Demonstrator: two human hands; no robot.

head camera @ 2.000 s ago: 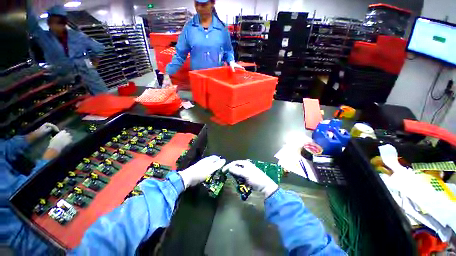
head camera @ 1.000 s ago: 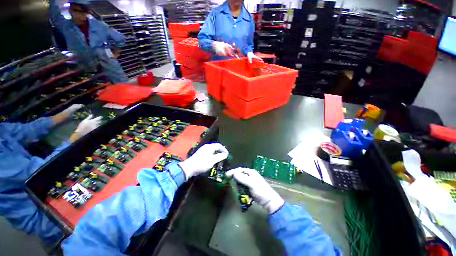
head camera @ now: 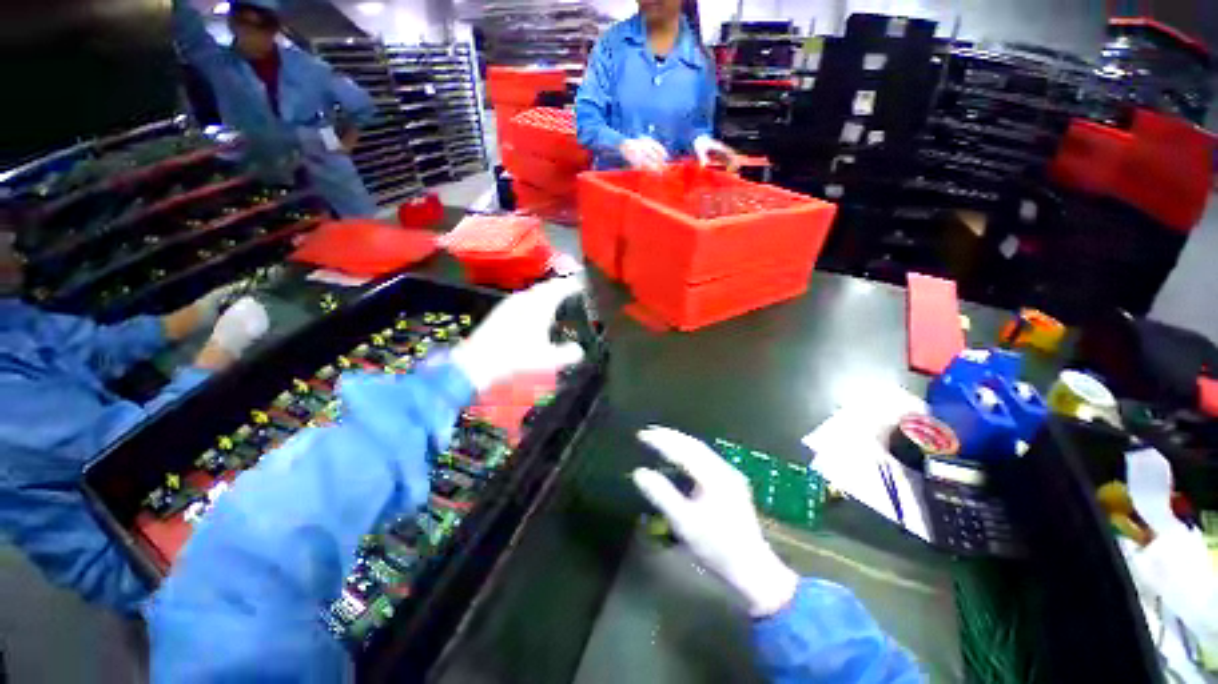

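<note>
My left hand (head camera: pixel 521 334), in a white glove, is over the far right corner of the black tray (head camera: pixel 534 461). A dark circuit board (head camera: pixel 576 317) shows between its thumb and fingers, partly hidden. The tray holds rows of boards with yellow parts on a red-orange liner (head camera: pixel 497 405). My right hand (head camera: pixel 711 519), also gloved, is above the greyish mat (head camera: pixel 748 608) with thumb and fingers apart. A small yellow part (head camera: pixel 657 528) shows dimly below its fingers; whether the hand touches it is unclear. A green board panel (head camera: pixel 779 482) lies just beyond this hand.
Red-orange crates (head camera: pixel 721 254) stand at the back, with a person's gloved hands at them. Another worker's gloved hand (head camera: pixel 241 325) is at left. A calculator (head camera: pixel 968 508), papers, a tape roll (head camera: pixel 926 438) and a blue holder (head camera: pixel 986 401) lie right. Thin green strips (head camera: pixel 984 621) lie beside a black box.
My left hand has moved from beside my right hand, up and over the tray, with a board. My right hand's fingers have spread. The view has shifted, so the bench sits further right.
</note>
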